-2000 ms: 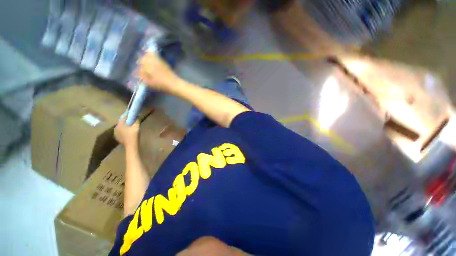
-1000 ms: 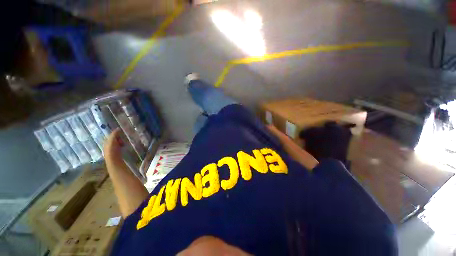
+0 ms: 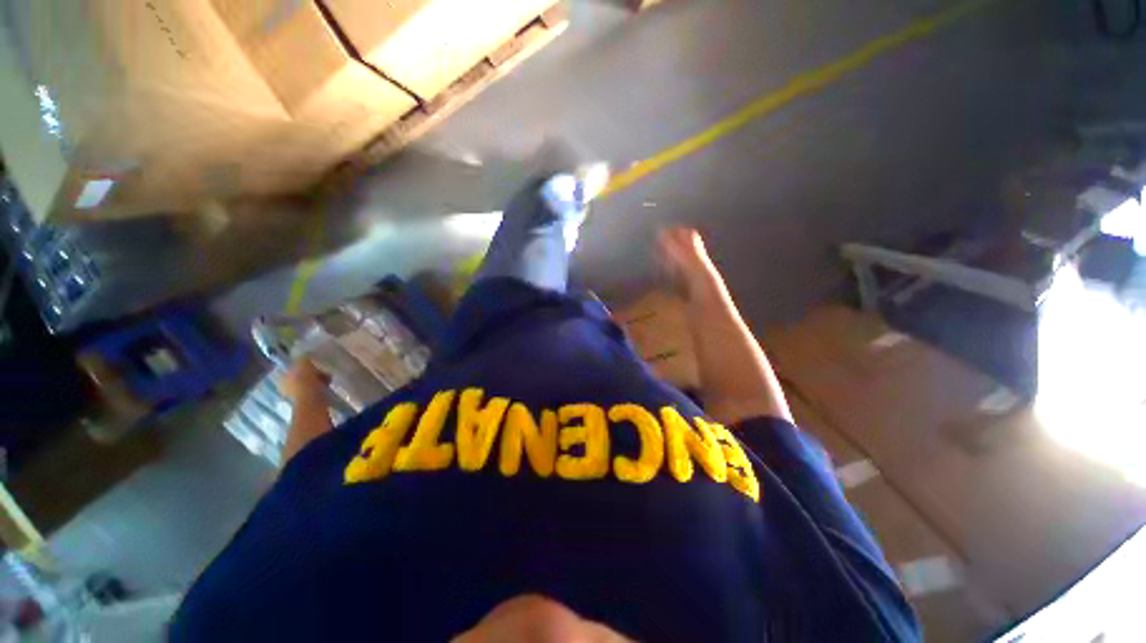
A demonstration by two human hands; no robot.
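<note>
My left hand (image 3: 305,381) is at the left, closed around the pale trolley push handle (image 3: 264,337); blur hides the exact grip. Silvery stacked trays (image 3: 365,337) stand just beyond this hand, with more pale trays (image 3: 255,415) to its left. My right hand (image 3: 682,255) is right of my leg, raised away from my body. It is blurred, holds nothing visible, and its fingers look apart.
Large brown cartons (image 3: 377,44) stand on a wooden pallet (image 3: 459,94) at the upper left. A blue trolley or crate (image 3: 163,358) is at the left. Cartons (image 3: 836,364) and a pale frame (image 3: 936,270) are at the right. A yellow line (image 3: 779,88) crosses the floor.
The view has turned; the pallet of cartons now shows at the upper left. My right hand has left the handle it held two seconds ago and swung forward. My left hand remains at the handle.
</note>
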